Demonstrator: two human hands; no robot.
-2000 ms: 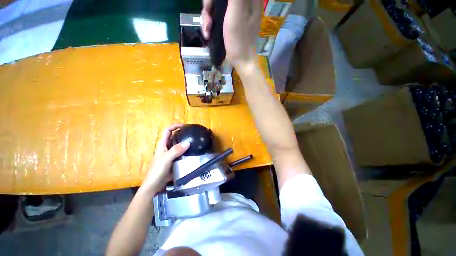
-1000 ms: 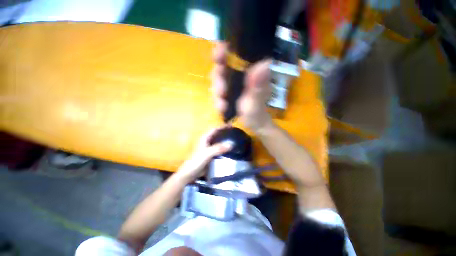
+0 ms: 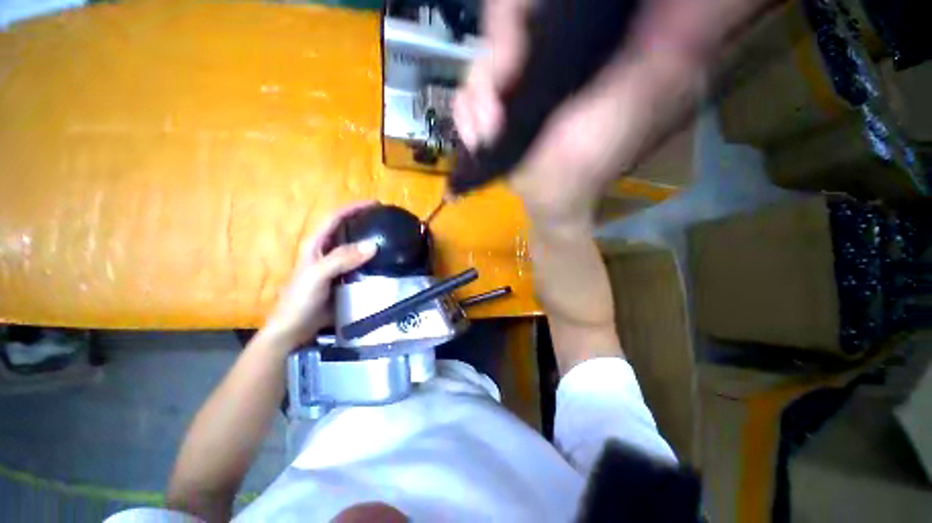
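Observation:
The camera unit (image 3: pixel 393 312) has a silver-grey body, a black dome (image 3: pixel 386 242) at its far end, two slim black rods at its right side and a silver bracket (image 3: pixel 358 378) against my shirt. My left hand (image 3: pixel 325 260) holds the dome from the left, thumb on top. My right hand (image 3: pixel 572 133) grips a thick black electric screwdriver (image 3: pixel 542 87), partly blurred. Its thin bit points down-left, with the tip at the dome's right edge. I cannot tell whether a screw is on the tip.
The silver screw feeder (image 3: pixel 417 97) stands on the orange-covered bench (image 3: pixel 184 153) beyond the dome, partly hidden by my right hand. Open brown cartons (image 3: pixel 766 266) stand on the grey floor at right, some holding dark items. The bench's near edge runs beside the unit.
The view has shifted. The screwdriver has moved from the feeder to above the dome, and its bit is now at the dome's right edge. My left hand still holds the dome.

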